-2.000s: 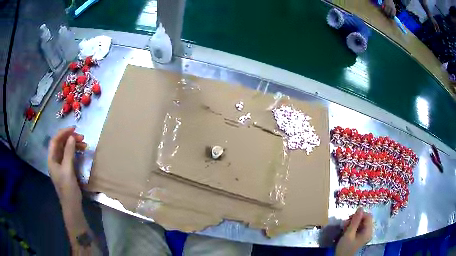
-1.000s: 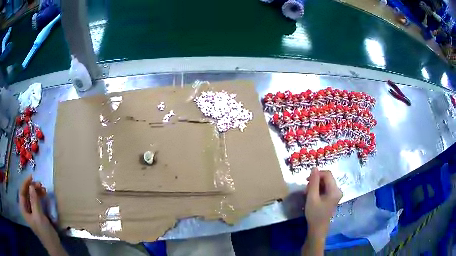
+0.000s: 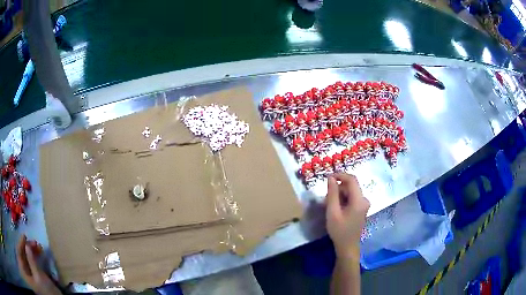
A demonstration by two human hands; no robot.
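Observation:
My left hand (image 3: pixel 36 269) is at the lower left edge, partly cut off, fingers curled. A small reddish spot shows at its fingertips; I cannot tell whether it is a held thing. My right hand (image 3: pixel 346 210) is just below the lowest row of finished figures (image 3: pixel 346 158), thumb and forefinger close together. Whether it holds something fine is too small to tell. The figures stand in tight rows right of the cardboard. Unfinished figures (image 3: pixel 14 193) lie loose at the far left. Small white parts (image 3: pixel 216 125) are heaped at the cardboard's upper right, with a few loose ones to their left.
The cardboard mat (image 3: pixel 265 184) has a torn near edge and bears a small glue pot (image 3: pixel 138 192) by a dark stain. A white bottle (image 3: pixel 57 112) stands by a post. Red-handled pliers (image 3: pixel 428 76) lie far right. A blue bin (image 3: pixel 392 256) is below the bench. A green conveyor (image 3: pixel 190 34) runs behind.
The view has turned right, so the bench things have shifted left in the picture. My right hand stays near the lowest row of figures. My left hand is now nearer the picture's edge.

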